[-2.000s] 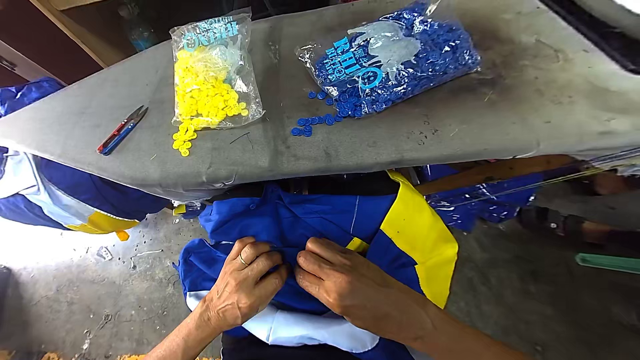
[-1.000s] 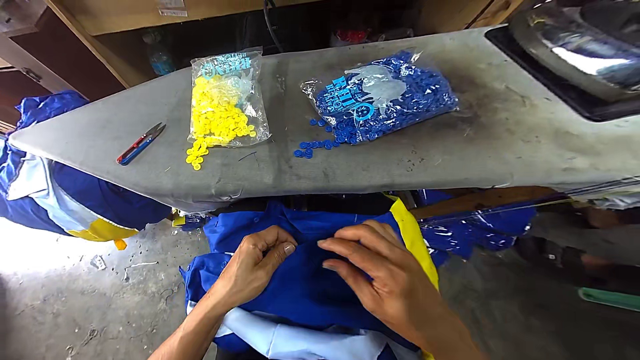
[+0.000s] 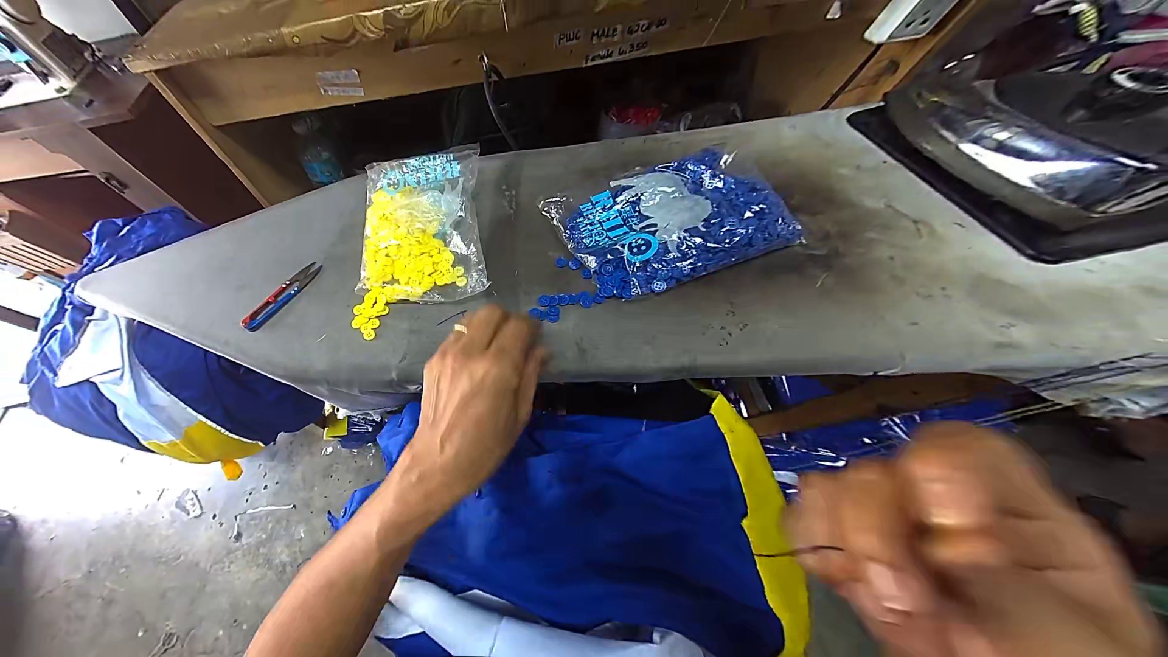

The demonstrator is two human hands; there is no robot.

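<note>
My left hand [image 3: 479, 392] reaches over the near edge of the ironing board [image 3: 776, 319], its fingertips beside the loose blue buttons [image 3: 547, 306]; whether it touches one is hidden. My right hand [image 3: 931, 538], blurred, is raised at the right with its fingers curled; a short dark thread [image 3: 798, 551] shows at its fingertips. Between and below the hands lies a blue garment [image 3: 584, 511] with yellow and light-blue panels. A clear bag of blue buttons [image 3: 684, 219] and a clear bag of yellow buttons [image 3: 411, 237] lie on the board, with loose buttons spilling out.
Red-and-blue thread snips [image 3: 281, 297] lie at the board's left. An iron [image 3: 1031, 146] rests on a black pad at the far right. More blue, white and yellow garments [image 3: 155, 365] hang past the board's left end. A wooden shelf [image 3: 438, 73] stands behind.
My left hand has moved from the garment up to the board beside the blue buttons. My right hand has moved away from the garment to the right. The view has shifted up, showing more shelf.
</note>
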